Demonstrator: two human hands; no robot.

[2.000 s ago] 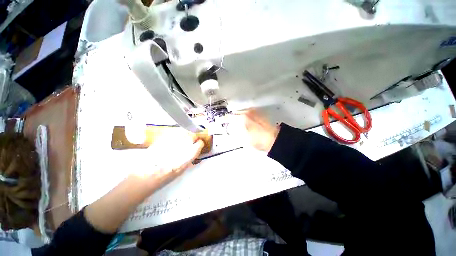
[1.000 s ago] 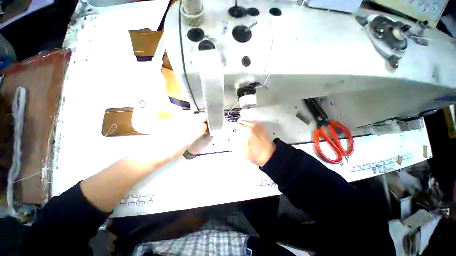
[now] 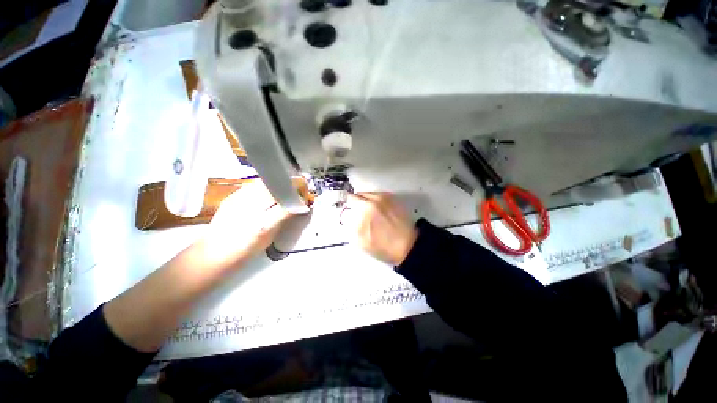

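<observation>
A brown fabric band (image 3: 161, 203) lies flat left of the needle of the white sewing machine (image 3: 440, 71). Its right part runs under my left hand (image 3: 255, 216), which rests on it beside the lamp arm (image 3: 271, 149); glare washes out the fingers. My right hand (image 3: 384, 228) is just right of the presser foot (image 3: 334, 183), fingers bent together; whether it holds anything is not clear. Another brown piece (image 3: 233, 140) lies behind the lamp arm, partly hidden by it.
Scissors with red-orange handles (image 3: 515, 220) lie right of my right hand, with a small dark metal piece (image 3: 462, 184) beside them. A printed ruler (image 3: 212, 327) runs along the table's front edge. A brown plastic-wrapped board (image 3: 47, 173) with a white cord (image 3: 14, 220) is at left.
The head view has shifted. The brown piece behind the machine head now shows left of the lamp arm. Both hands remain beside the needle, and the band stays under my left hand.
</observation>
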